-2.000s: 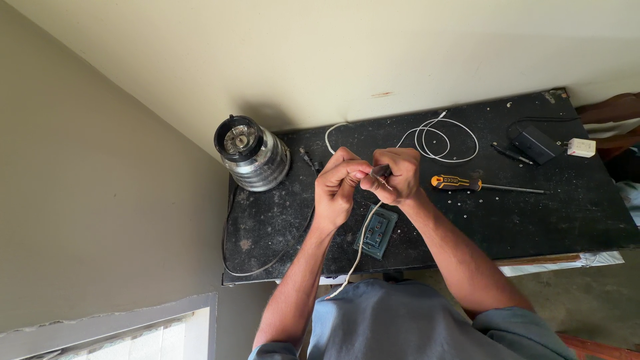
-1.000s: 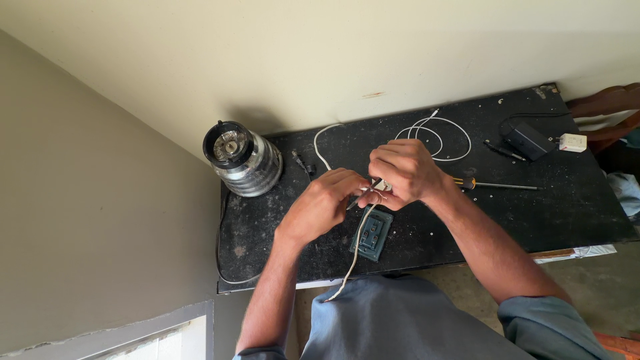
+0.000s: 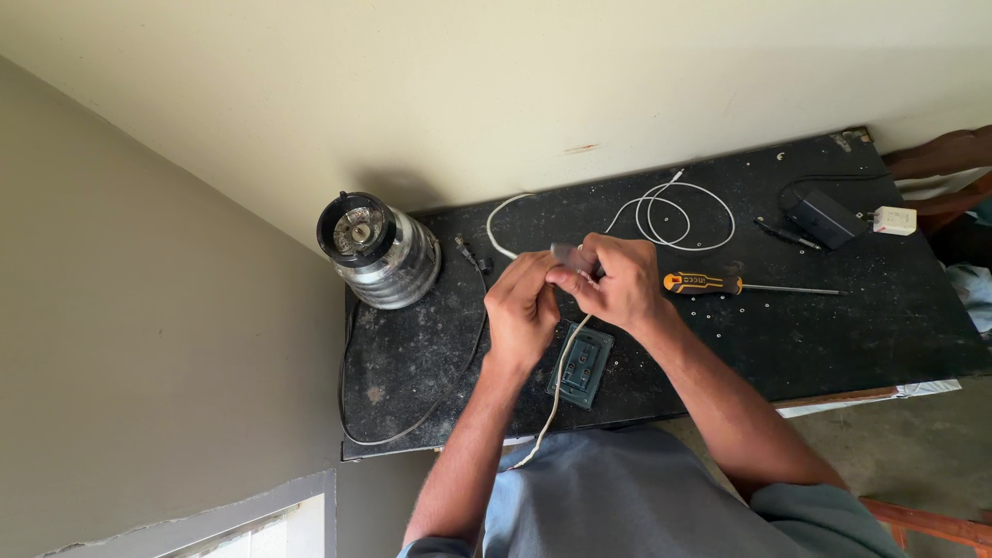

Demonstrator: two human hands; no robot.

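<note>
My left hand (image 3: 524,304) and my right hand (image 3: 625,280) meet above the black table, fingertips together. Between them is a small dark object (image 3: 570,256), blurred and partly covered by my fingers, so its kind is unclear. My right thumb and fingers pinch it; my left fingers are closed at its side, on what I cannot tell. A white cable (image 3: 559,380) runs from below my hands down to the grey-blue shirt. Beneath it, near the table's front edge, lies a dark green socket plate (image 3: 583,367). A yellow and black screwdriver (image 3: 704,284) lies right of my right hand.
A metal blender motor base (image 3: 381,252) stands at the table's left, its black cord (image 3: 411,430) looping along the edge to a plug (image 3: 465,249). At the back lies a coiled white cable (image 3: 732,225). A black adapter (image 3: 823,218), a pen-like black object (image 3: 787,233) and a white charger (image 3: 894,221) lie at right.
My right hand has opened out from its bent-over pose of a second ago, showing the dark object in its fingers. My left hand stays close beside it.
</note>
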